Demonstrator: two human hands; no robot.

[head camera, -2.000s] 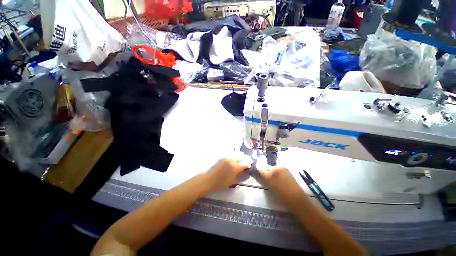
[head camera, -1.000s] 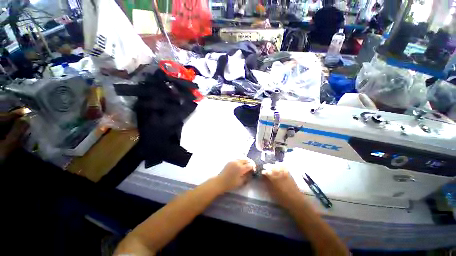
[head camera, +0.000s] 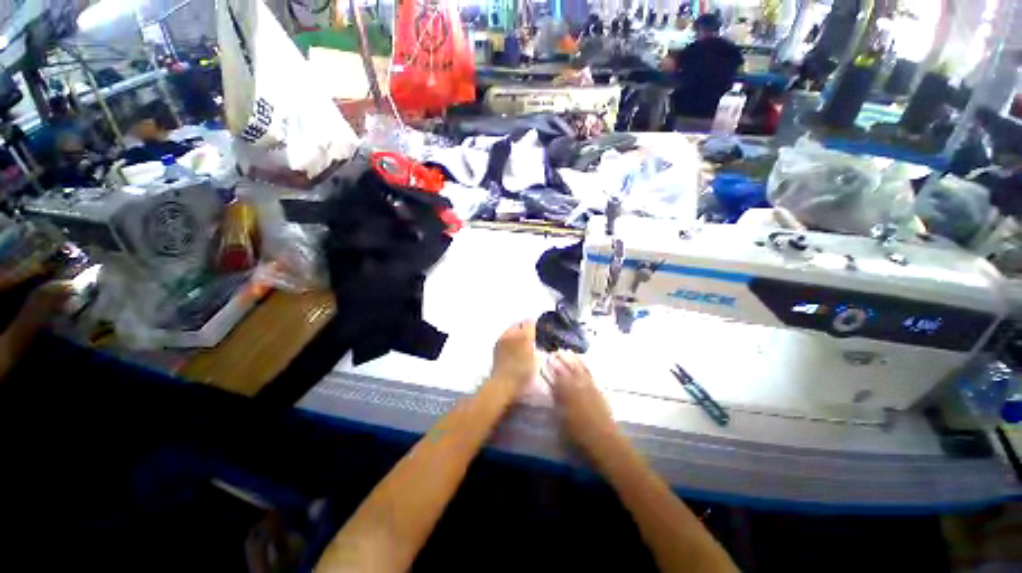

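A small black cut piece (head camera: 560, 330) lies at my fingertips, just left of and below the needle area of the white lockstitch sewing machine (head camera: 695, 269). My left hand (head camera: 516, 353) touches its left side, thumb up. My right hand (head camera: 569, 376) lies close beside, fingertips at the piece's lower edge. Both hands appear to hold the piece; the exact finger grip is small and blurred. Another black piece (head camera: 559, 269) lies behind, partly hidden by the machine head. Thread snips (head camera: 700, 395) lie right of my right hand.
A bundle of black pieces (head camera: 381, 263) hangs over the table's left part, with red plastic (head camera: 406, 172) on it. Fabric scraps and clear plastic bags (head camera: 656, 179) line the back. A person (head camera: 708, 73) is at the back; another person's hand (head camera: 43, 308) shows at far left.
The view has tilted up and shifted. My hands have moved left, away from the needle, and the black piece now shows above my fingertips. The snips remain on the table.
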